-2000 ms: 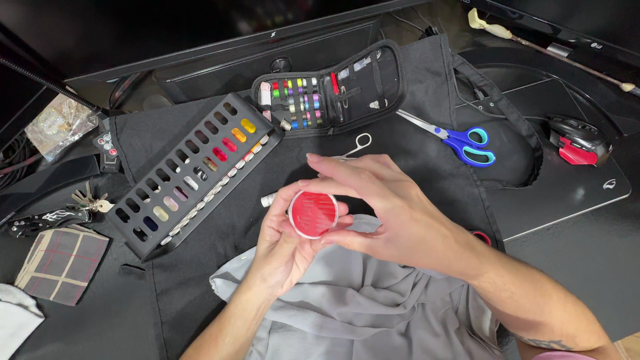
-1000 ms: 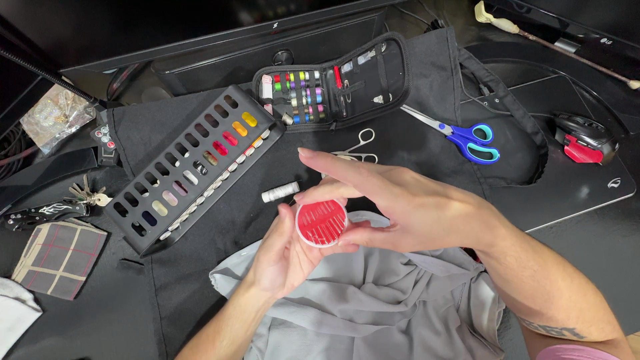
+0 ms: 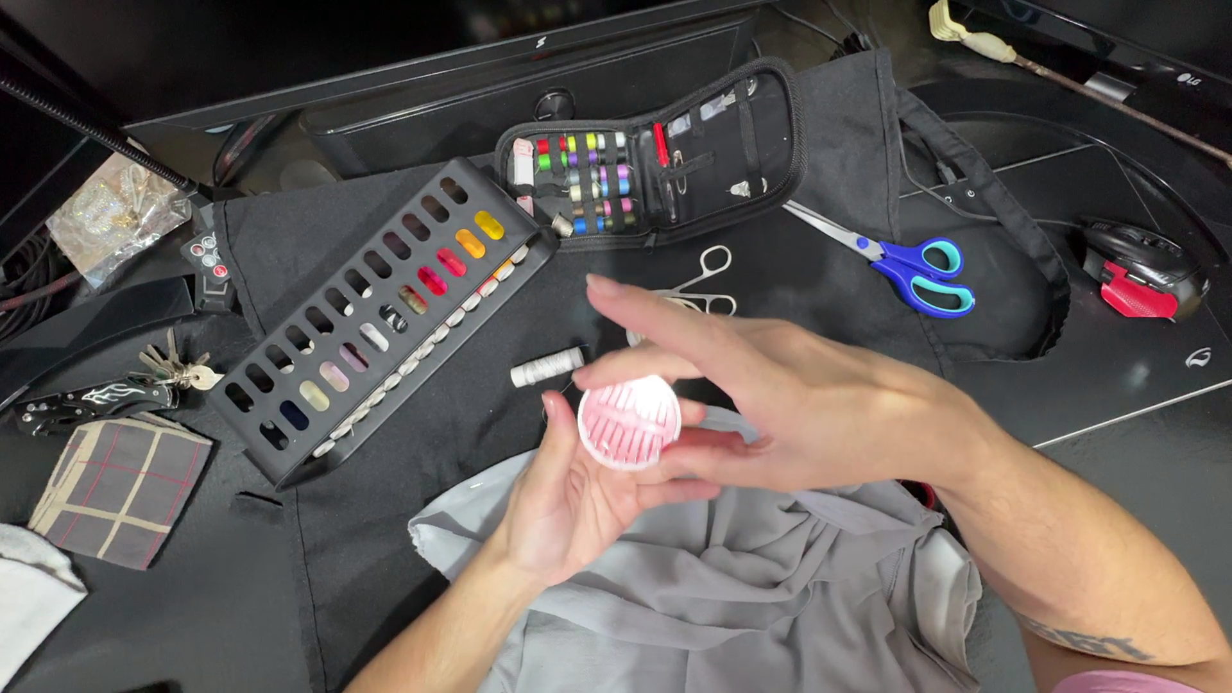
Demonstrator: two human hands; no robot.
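Observation:
A round needle case (image 3: 628,423) with a red face under a clear cover shows needles and bright glare. My right hand (image 3: 770,395) grips its rim from the right between thumb and fingers. Below and to the left, my left hand (image 3: 577,496) supports it with the palm turned up. Just above the left thumb lies a spool of white thread (image 3: 547,368). Small metal scissors (image 3: 707,279) rest behind the right hand, partly hidden by it. Grey fabric (image 3: 751,597) lies bunched beneath both hands.
A black rack of thread spools (image 3: 385,318) stands at left, beside an open sewing kit (image 3: 654,159). Blue-handled scissors (image 3: 924,274) lie right, near a computer mouse (image 3: 1141,269). Keys (image 3: 178,371) and a folded checked cloth (image 3: 120,491) are at far left. Monitors stand behind.
The needle case has tilted, and glare now washes out its red face. The white thread spool, largely hidden two seconds ago, shows fully.

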